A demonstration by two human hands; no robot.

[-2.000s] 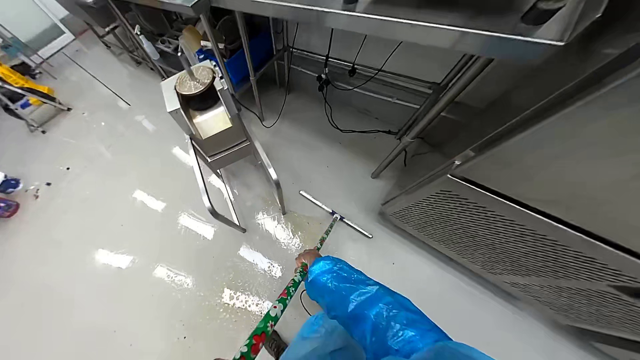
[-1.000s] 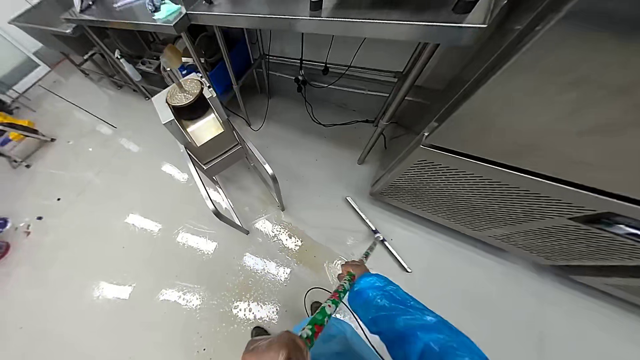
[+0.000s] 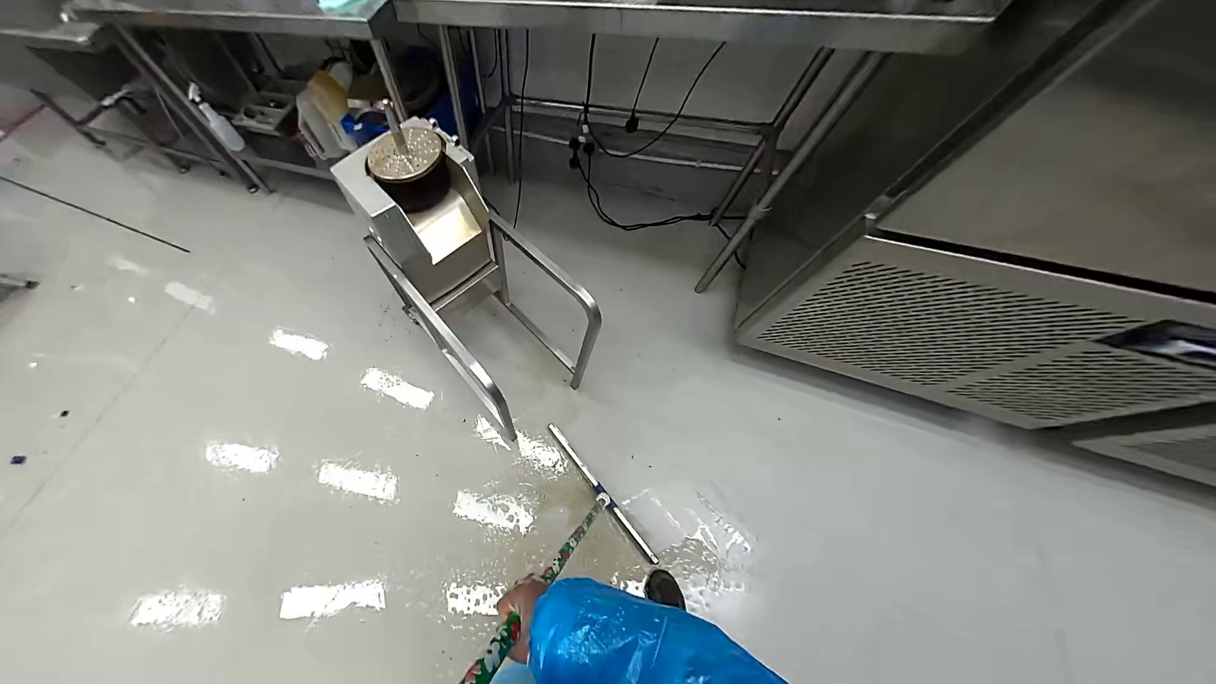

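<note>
My right hand (image 3: 522, 608), below a blue plastic sleeve (image 3: 627, 636), is closed around the green floral-patterned handle (image 3: 570, 546) of a floor squeegee. The squeegee's long metal head (image 3: 605, 496) lies on the wet grey floor, slanting from upper left to lower right, its lower end close to a dark shoe (image 3: 664, 589). Thin, brownish water spreads around the head. My left hand is out of the frame; the handle's lower part runs off the bottom edge.
A steel food-processing machine (image 3: 446, 228) on tubular legs stands ahead, just beyond the squeegee. Steel tables (image 3: 703, 24) line the wall, with black cables (image 3: 617, 223) hanging beneath. A large steel cabinet with a vented panel (image 3: 950, 332) occupies the right. A spray bottle (image 3: 218, 123) is at upper left.
The squeegee head has moved left, away from the steel cabinet and nearer the machine's legs. My left hand, on the handle one second ago, has left the view.
</note>
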